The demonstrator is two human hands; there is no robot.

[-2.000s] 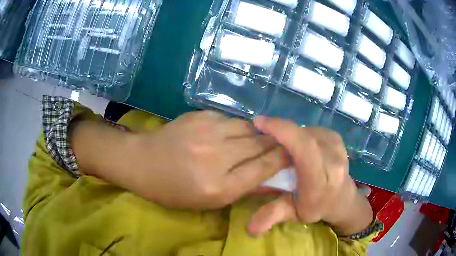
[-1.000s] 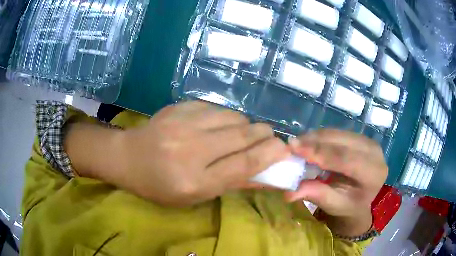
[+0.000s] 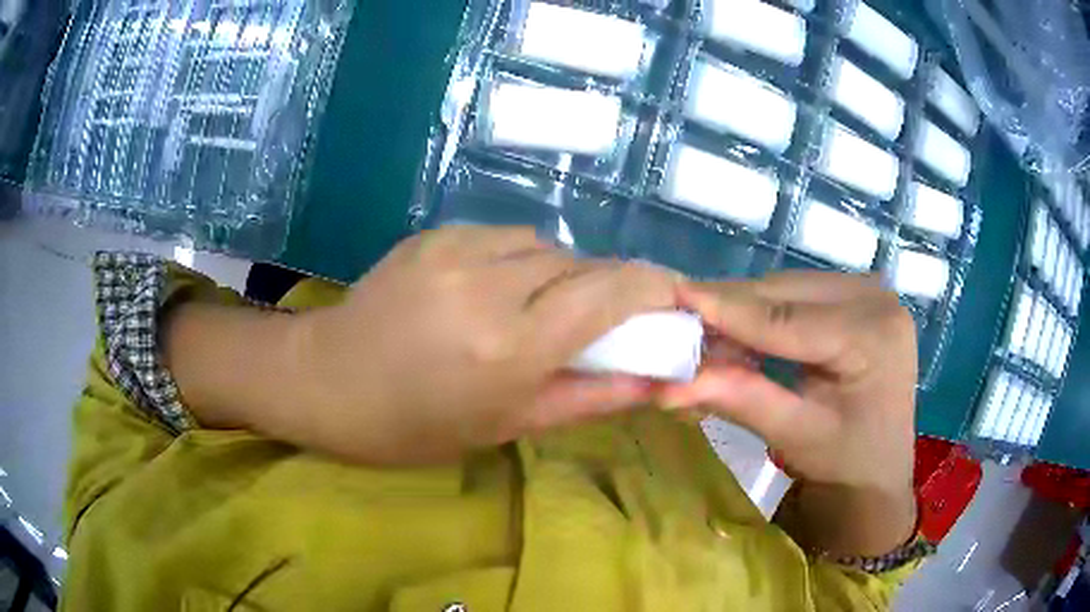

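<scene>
A white housing [image 3: 640, 346] is held in front of the wearer's body. My left hand [image 3: 460, 341] is wrapped around it, with the right end of the housing sticking out between thumb and fingers. My right hand [image 3: 813, 371] has its thumb and fingertips at that exposed end. Whether the right fingertips hold a small part cannot be told. The unit blister tray [image 3: 610, 221] lies just beyond the hands with white blocks in its pockets. Part of its near edge is hidden behind my hands.
Clear ribbed rod-part trays [image 3: 179, 132] sit at the left of the green bench top [image 3: 365, 132]. A second unit tray [image 3: 1016, 412] is at the far right. A clear crinkled bag [image 3: 1016, 72] lies at the upper right. A red stool [image 3: 947, 493] stands below the bench.
Both hands have risen slightly with the housing since a second ago. My right hand has turned, and its thumb and fingers now meet the housing's end. Two seconds ago the right fingers covered more of it.
</scene>
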